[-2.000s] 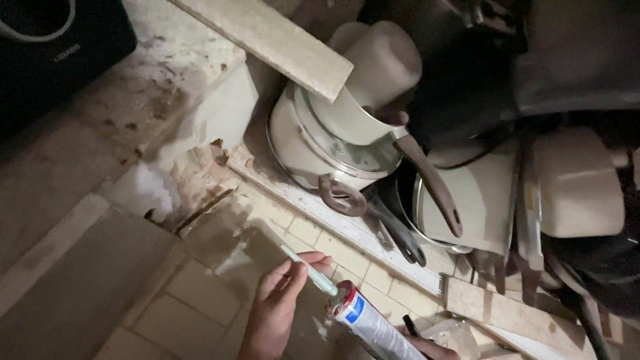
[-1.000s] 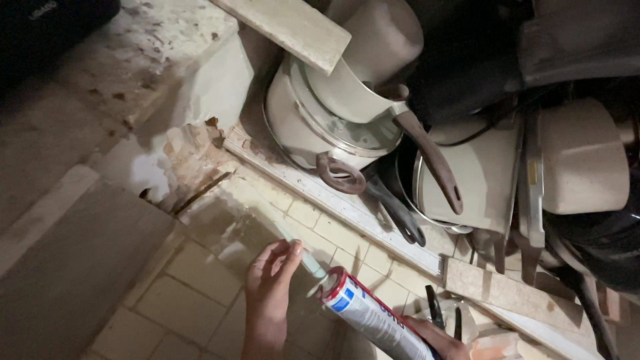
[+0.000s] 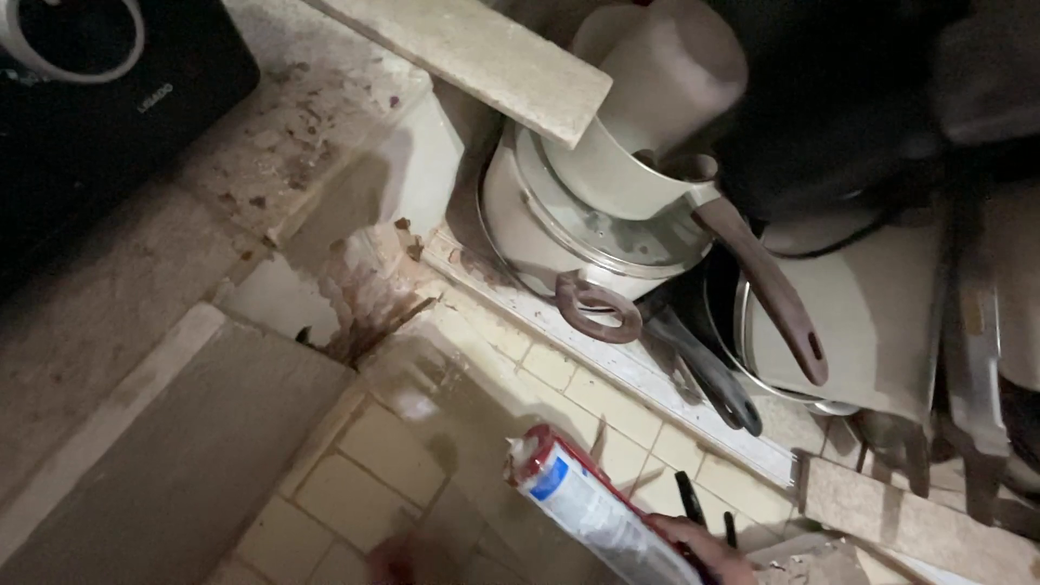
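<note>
My right hand (image 3: 707,548), at the bottom edge, is closed around a red caulking gun (image 3: 589,467) that carries a white sealant cartridge (image 3: 597,520) with a blue patch. The cartridge's front end points up and left, with whitish residue on it and no nozzle visible. My left hand (image 3: 398,561) is a dark blur at the bottom edge, left of the cartridge; its fingers cannot be made out. Beyond the cartridge, a broken, crumbling corner (image 3: 378,280) shows where the tiled surface (image 3: 382,463) meets the wall.
Stacked pots (image 3: 536,211) with brown handles (image 3: 764,284) stand at upper right beside a white strip (image 3: 601,382). A board (image 3: 487,69) juts in from the top. A black appliance (image 3: 154,57) sits at upper left, a grey slab (image 3: 187,455) at lower left.
My left hand has moved down, away from the front of the cartridge. The pale nozzle seen there in both earlier frames no longer shows on the cartridge.
</note>
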